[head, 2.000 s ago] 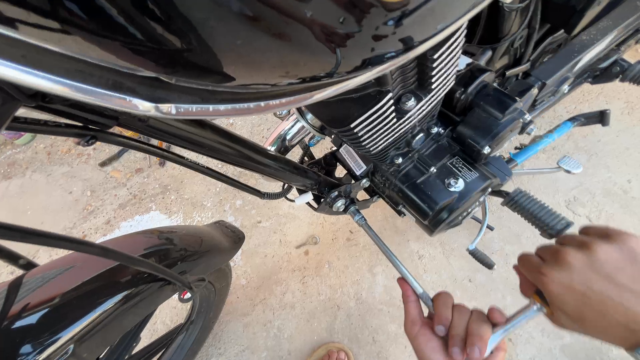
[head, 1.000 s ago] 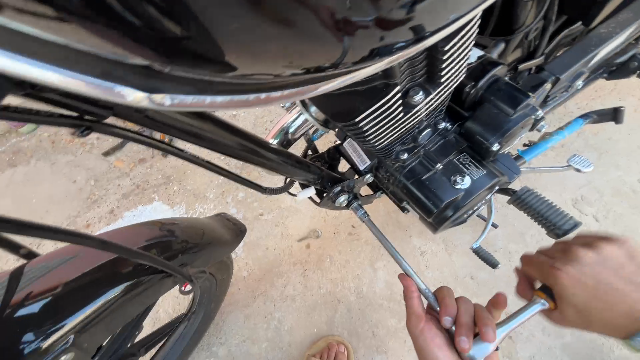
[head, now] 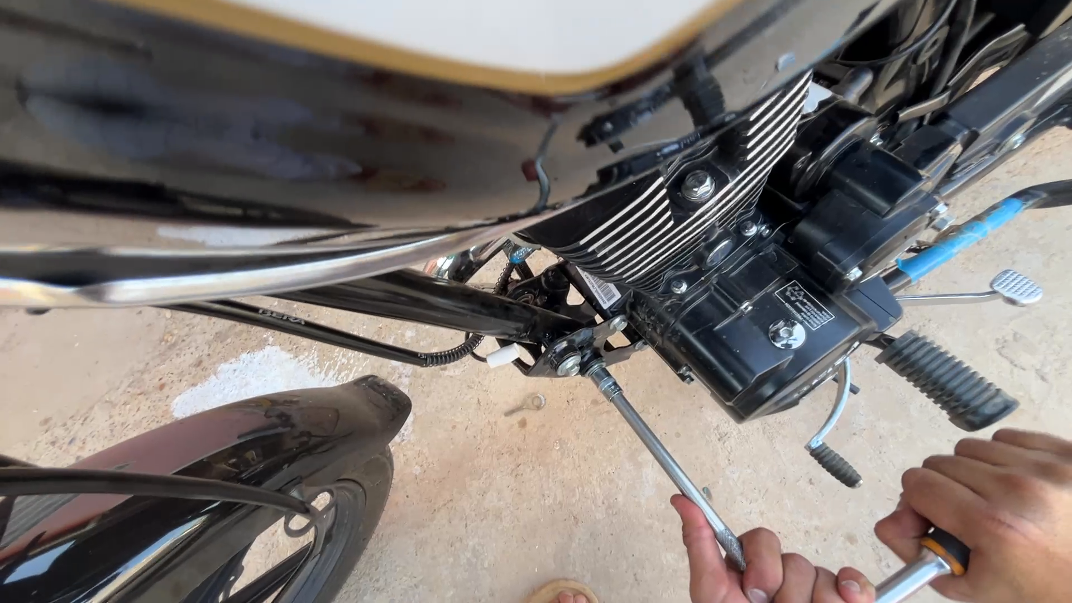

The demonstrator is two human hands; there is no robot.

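My left hand (head: 766,569) is wrapped around the lower end of a long steel socket extension bar (head: 670,461), near where it meets the ratchet wrench. The socket (head: 605,381) at the bar's far end sits at the motorcycle's engine mounting bracket (head: 586,342), beside a bolt head (head: 569,363). My right hand (head: 997,511) is closed on the black and orange handle of the ratchet wrench (head: 913,580). The wrench's head is hidden by my left hand or below the frame.
The black fuel tank (head: 293,151) fills the top. Around the bracket are the finned engine (head: 695,226), frame tube (head: 419,306), front mudguard (head: 251,452), gear lever (head: 833,427) and rubber footpeg (head: 950,381). A small bolt (head: 528,404) lies on the concrete floor.
Both hands keep their hold on the tool. The view has come closer to the motorcycle, with a white area of the tank top now showing.
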